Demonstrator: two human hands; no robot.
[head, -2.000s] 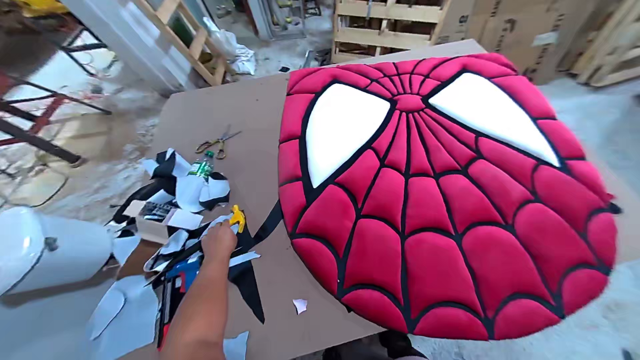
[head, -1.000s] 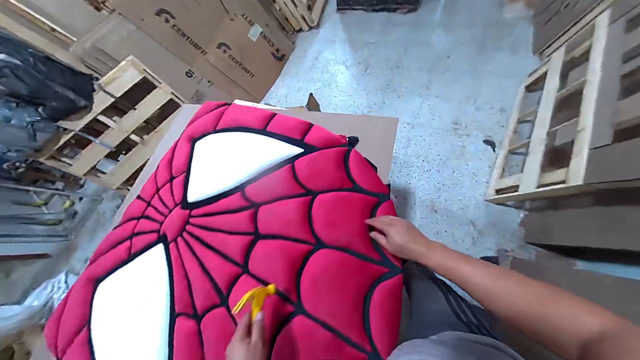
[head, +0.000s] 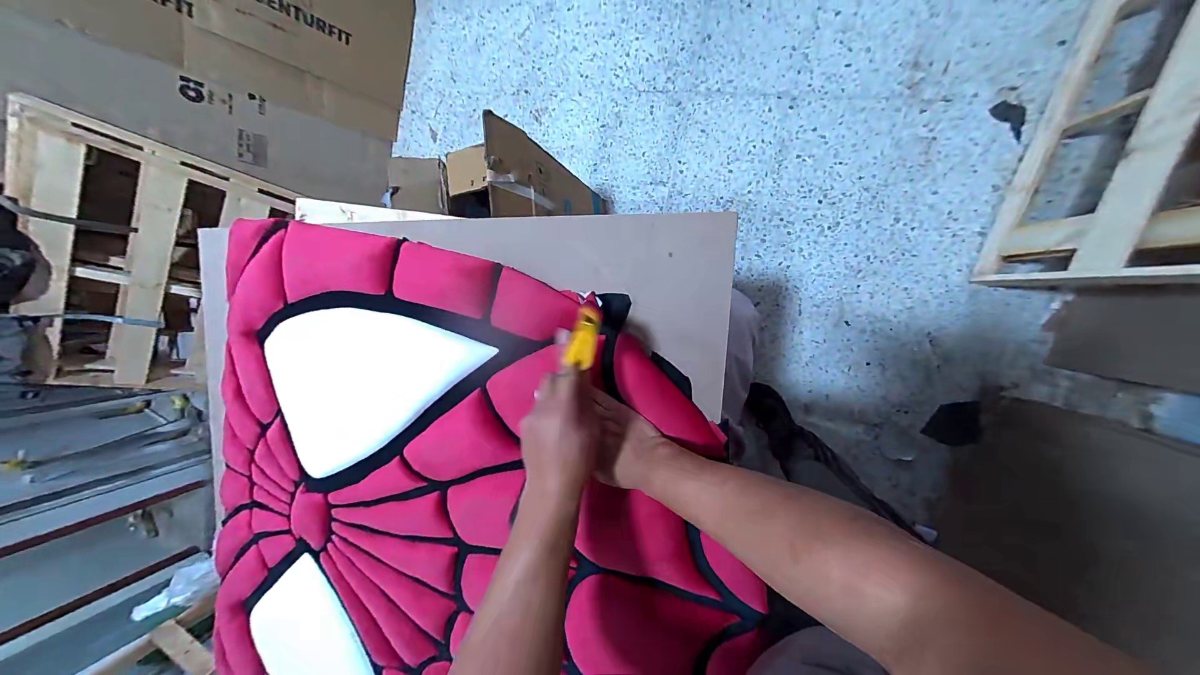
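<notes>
A padded red Spider-Man mask panel (head: 403, 525) with black web lines and white eyes lies on a flat board (head: 680, 272). My left hand (head: 560, 412) grips a yellow tool (head: 583, 337), its kind unclear from blur, at the panel's edge near the corner of one eye. Close beside it, my right hand (head: 626, 436) rests on the red padding, its fingers partly hidden behind the left hand; whether it pinches the fabric cannot be seen. Black fabric (head: 614, 309) sticks out from the panel's edge just beyond the tool.
An open cardboard box (head: 525, 173) stands on the floor past the board. Wooden pallets are at the left (head: 141, 253) and right (head: 1078, 216), with large cardboard sheets (head: 309, 84) behind the left one. Dark scraps (head: 954, 422) lie on the speckled floor.
The yellow tool, beside the scrap pile two seconds ago, is now at the panel's edge in my left hand. My two hands have come together. The view has swung round to the right.
</notes>
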